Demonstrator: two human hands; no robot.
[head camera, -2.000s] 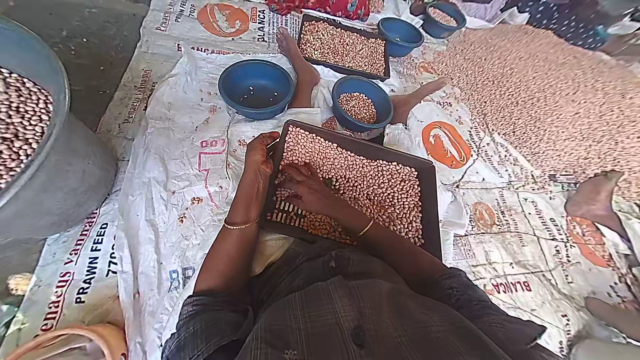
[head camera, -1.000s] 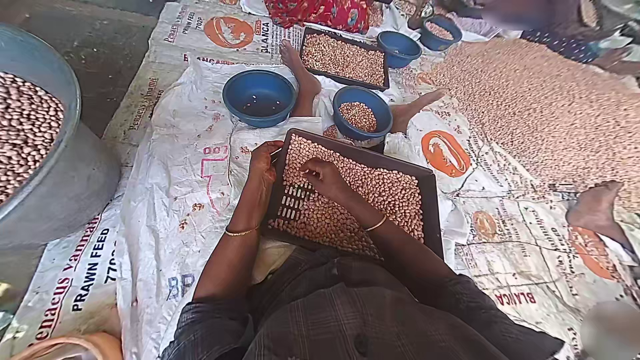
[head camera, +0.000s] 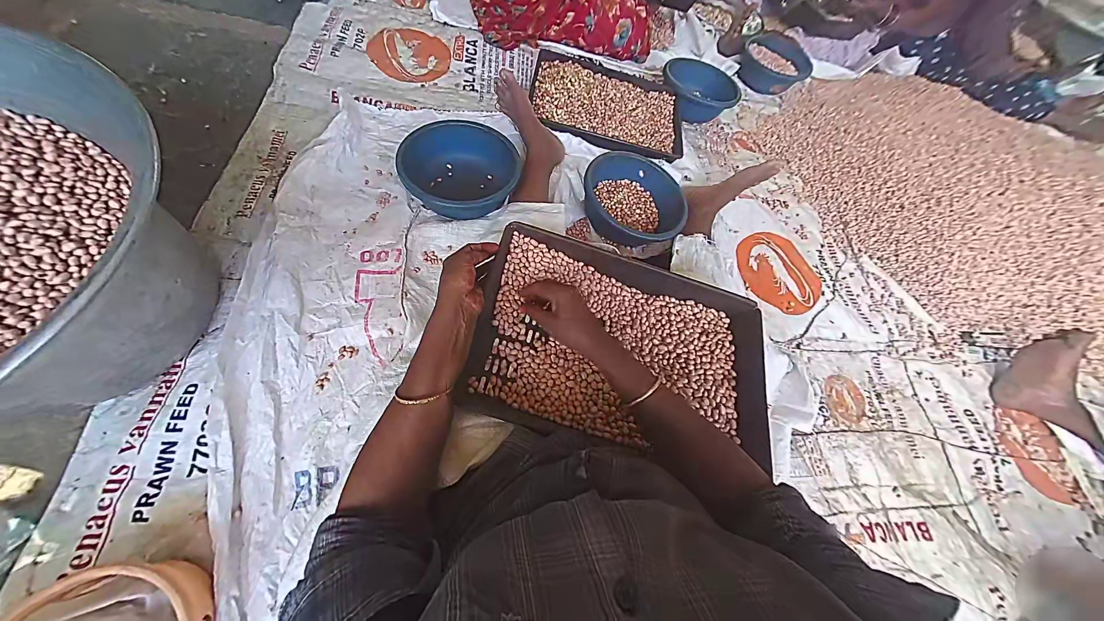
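Note:
A dark rectangular tray (head camera: 755, 371) rests tilted on my lap, spread with pinkish and browner shelled nuts (head camera: 664, 332), likely peanuts. My left hand (head camera: 468, 274) grips the tray's upper left edge. Over the nuts in its left part is my right hand (head camera: 556, 312), fingers bent and fingertips close together; whether a nut is between them cannot be told. Pale slots of the tray's base show just below those fingers. Beyond the tray stand a blue plastic bowl (head camera: 459, 203) with a few pieces inside and another blue bowl (head camera: 595, 203) partly filled with nuts.
A large metal tub (head camera: 159, 276) of nuts stands at the left. Another nut-filled tray (head camera: 677, 129), two blue bowls and other people's bare feet lie ahead. A broad heap of nuts (head camera: 931, 198) spreads over printed sacks at the right. An orange-brown rim (head camera: 185, 586) shows lower left.
My right hand has moved up the tray from its place two seconds ago and stays over its left part. My left hand keeps hold of the tray's edge.

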